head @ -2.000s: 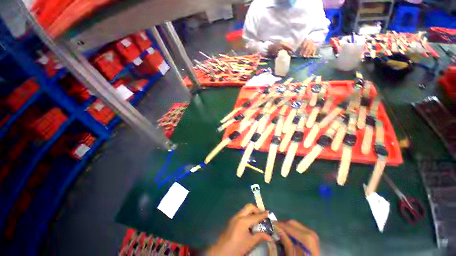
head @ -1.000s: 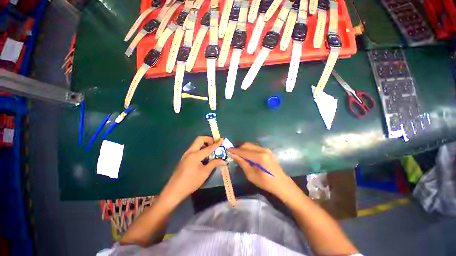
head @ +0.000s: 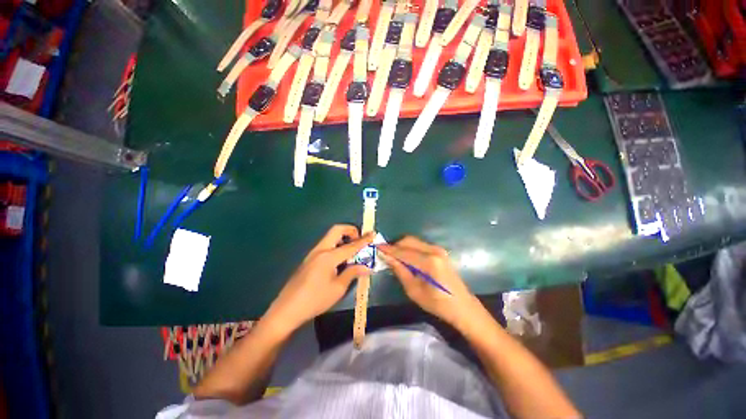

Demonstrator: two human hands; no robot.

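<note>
A wristwatch (head: pixel 361 307) with a cream strap lies upright in the view, its silver buckle at the far end and its head between my hands. My left hand (head: pixel 327 266) grips the watch head from the left and partly hides it. My right hand (head: pixel 425 270) holds a thin blue pen-like tool (head: pixel 427 278) from the right, its fingertips at the watch head. A small white cloth or paper (head: pixel 378 240) shows at the watch head between my fingers. What the tool tip touches is hidden.
An orange-red tray (head: pixel 278 116) of watches lies ahead. Blue rods (head: pixel 168 216) and white paper (head: pixel 186 260) lie left. A blue cap (head: pixel 454 173), white pointed paper (head: pixel 537 186), red-handled scissors (head: pixel 592 178) and a grey blister tray (head: pixel 652 155) lie right. A cardboard box (head: pixel 559 324) is below the bench edge.
The view has tilted down since the earliest frame, then shifted slightly. In the last second the watch has turned to a straighter angle; both hands still hold the watch and tool.
</note>
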